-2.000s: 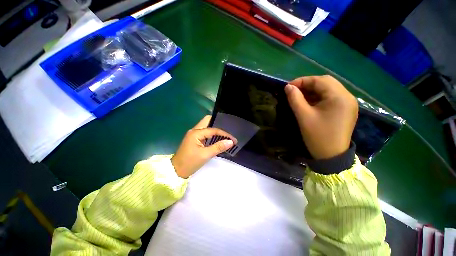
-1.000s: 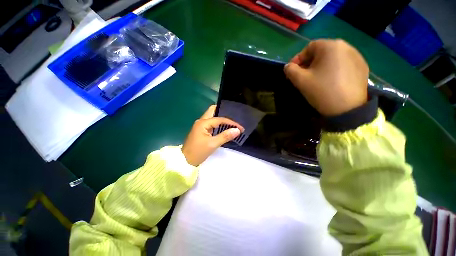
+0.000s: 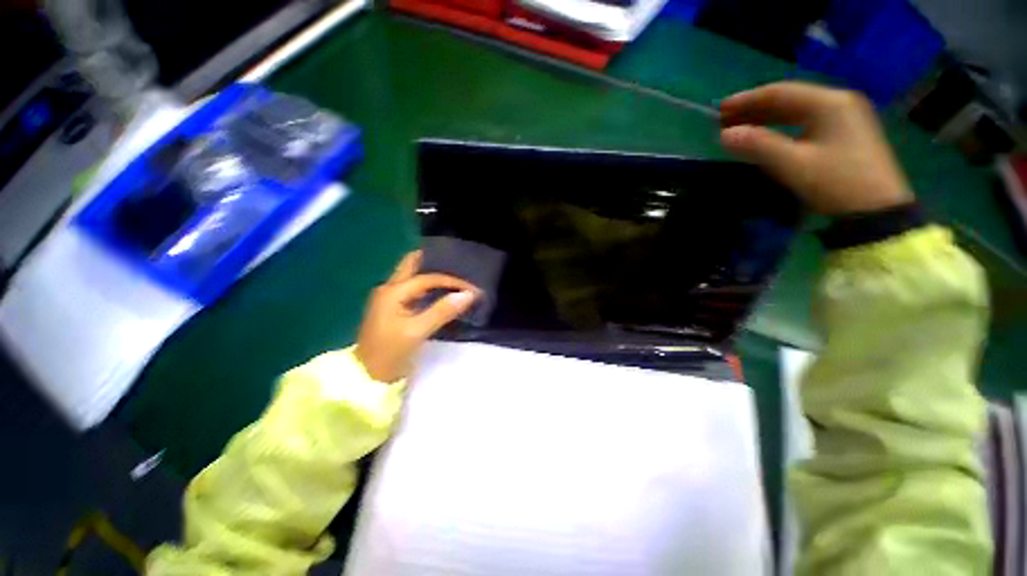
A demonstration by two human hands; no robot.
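An open laptop stands in front of me, its dark glossy screen point(image 3: 631, 236) half upright. A white foam sheet point(image 3: 574, 461) covers the keyboard side. My left hand point(image 3: 411, 315) pinches a small dark carrier sheet point(image 3: 467, 264) against the screen's left part. My right hand point(image 3: 816, 146) is at the screen's top right corner, thumb and forefinger close together. Whether a small piece is between these fingertips cannot be seen, as the picture is blurred.
A blue parts bin point(image 3: 208, 290) with clear plastic bags point(image 3: 282, 129) lies at the left on white paper sheets point(image 3: 79, 338). Red trays point(image 3: 451, 14) are stacked at the back. A strip of red tray point(image 3: 735, 367) shows at the laptop's right hinge end.
My right hand has moved from the top edge's middle to the right corner. My left hand still holds the carrier sheet. The view has shifted, and the screen's right part is now uncovered.
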